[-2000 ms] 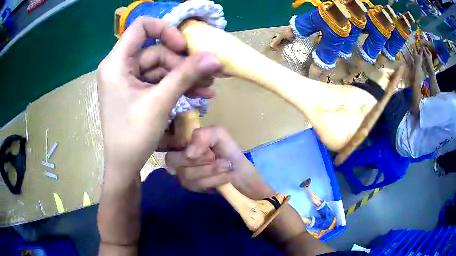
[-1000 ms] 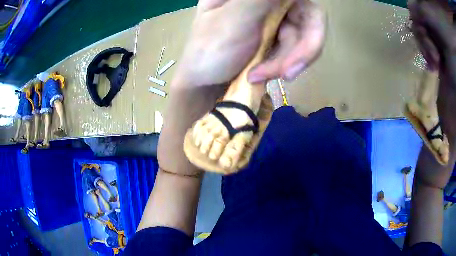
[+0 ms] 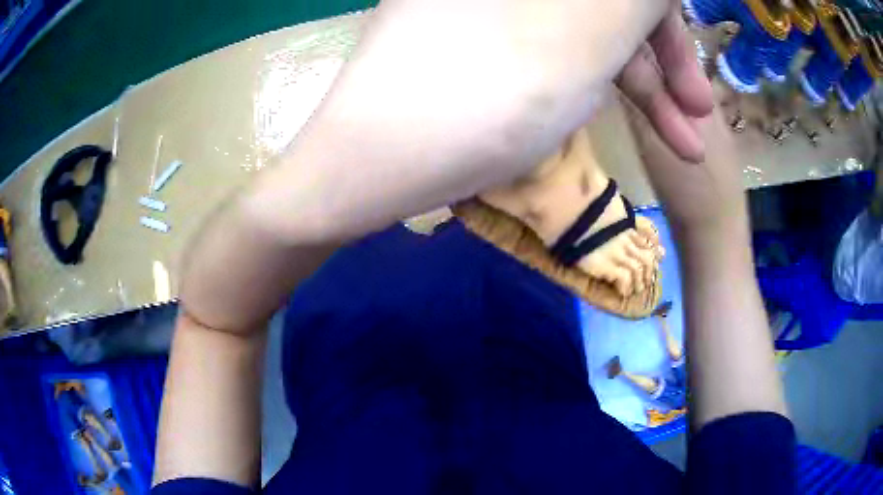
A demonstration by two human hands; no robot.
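Observation:
One tan foot of a figure lower body [image 3: 591,232], with a black V-shaped sandal strap and brown sole, points down and right in front of my torso. Its leg and upper part are hidden behind my left hand. My left hand [image 3: 503,97] reaches large and close across the upper middle, cut off by the top edge. Loosely bent fingers show at its right end, with nothing visible between them. My right hand [image 3: 685,179] comes up from the lower right and is mostly hidden behind those fingers. Neither hand's grip can be seen.
A black ring-shaped item [image 3: 74,203] and small white sticks [image 3: 155,204] lie on the bench [image 3: 116,266]. Blue-shorted figures [image 3: 750,58] stand upper right. Trays with figure lower bodies are at the lower left [image 3: 89,435] and right [image 3: 620,401]. A person's pale sleeve [image 3: 860,256] shows far right.
The view has swung back right since one second ago. The sandalled foot now points right instead of down-left. My left hand reaches farther across, and the two hands now overlap.

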